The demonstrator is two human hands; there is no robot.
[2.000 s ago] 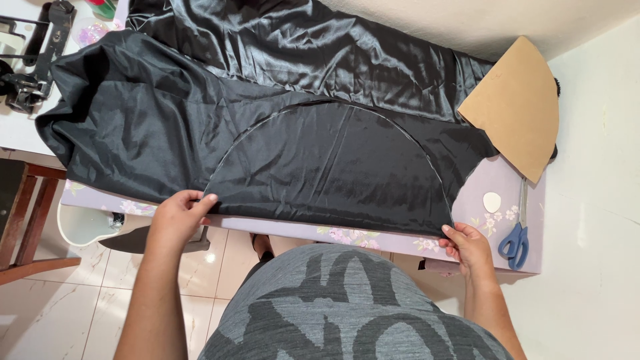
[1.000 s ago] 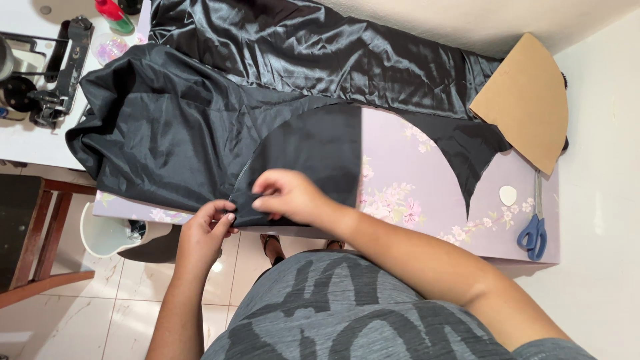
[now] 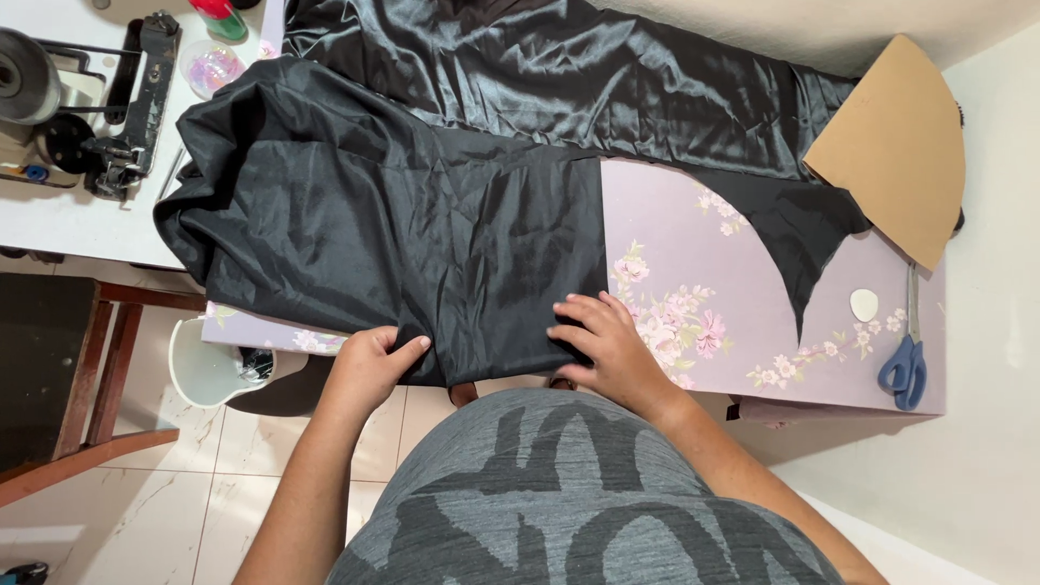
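Black fabric point(image 3: 325, 219) lies in folds over the near side of a table with a lilac floral cover point(image 3: 731, 333). My left hand point(image 3: 370, 361) pinches its near edge between thumb and fingers. Spread out, the fingers of my right hand point(image 3: 601, 341) rest on the cloth by its straight right edge. A pointed black offcut point(image 3: 780, 219) with a curved edge lies further right. Shinier black satin point(image 3: 569, 81) stretches across the back. A brown card pattern piece point(image 3: 898, 154) partly covers the blades of blue-handled scissors point(image 3: 903, 374), near a white chalk piece point(image 3: 864, 305).
A sewing machine point(image 3: 122, 106) stands on the white table point(image 3: 97, 219) at left, near a clear round container point(image 3: 213, 68) and a red and green bottle point(image 3: 219, 18). Below are a wooden chair point(image 3: 106, 374) and a white bin point(image 3: 203, 374). A wall borders the right.
The curved-edged fabric that lay flat between my hands is now folded over to the left, exposing the floral cover. My right hand has moved away from beside my left and lies open on the cloth.
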